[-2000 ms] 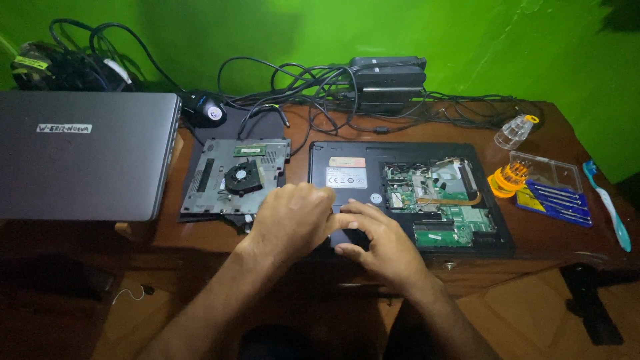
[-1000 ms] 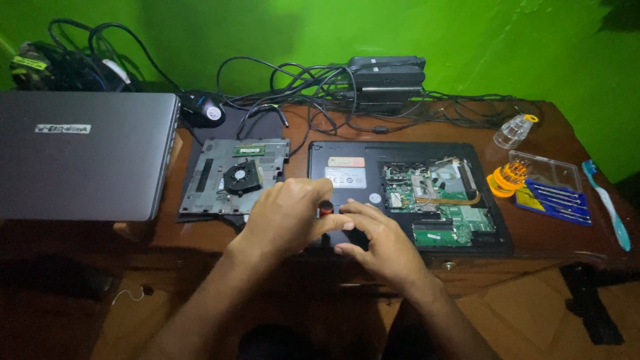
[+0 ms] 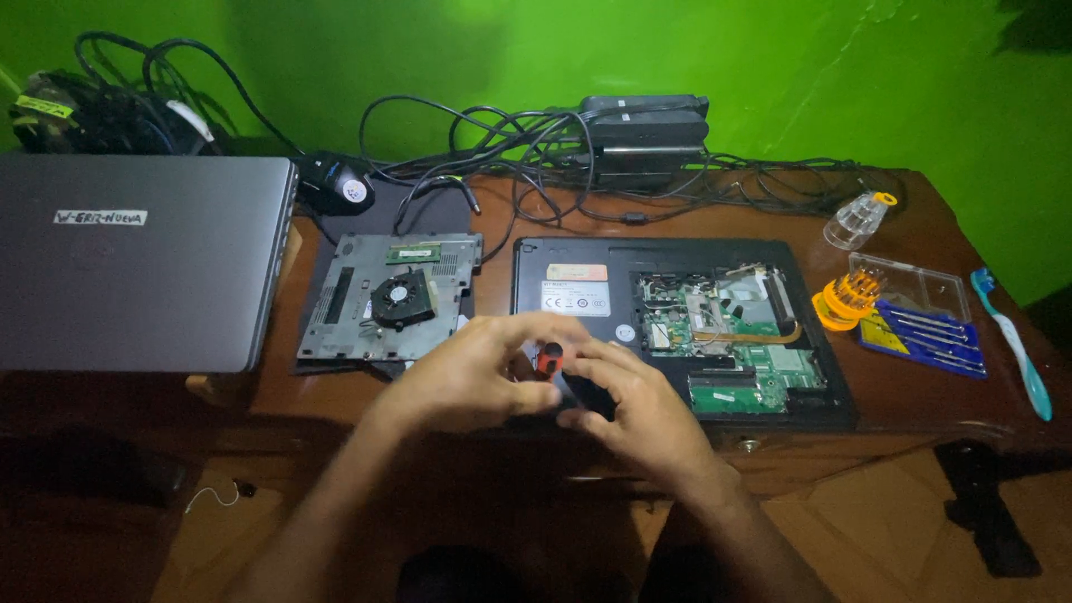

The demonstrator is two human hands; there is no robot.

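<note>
My left hand (image 3: 477, 368) and my right hand (image 3: 636, 402) meet over the near left edge of an upturned black laptop base (image 3: 569, 251). Between their fingers is a small red and black object (image 3: 550, 358), mostly hidden; its kind cannot be told, nor which hand bears it. The laptop's opened right side shows a green circuit board (image 3: 724, 398) and a copper heat pipe (image 3: 754, 337). Left of my hands lies a grey bottom cover (image 3: 352, 322) with a black cooling fan (image 3: 402, 300) and a green memory module (image 3: 414, 254) on it.
A closed grey laptop (image 3: 151, 285) fills the far left, beside a black mouse (image 3: 335, 184). Black cables (image 3: 519, 142) and power adapters (image 3: 645, 134) lie along the wall. At right are a clear plastic cone (image 3: 856, 222), an orange bit holder (image 3: 842, 306), a blue screwdriver set (image 3: 921, 335) and a toothbrush (image 3: 1013, 343).
My left hand's fingers have spread and its grasp has shifted. The red and black object, hidden two seconds ago, shows more plainly between my hands.
</note>
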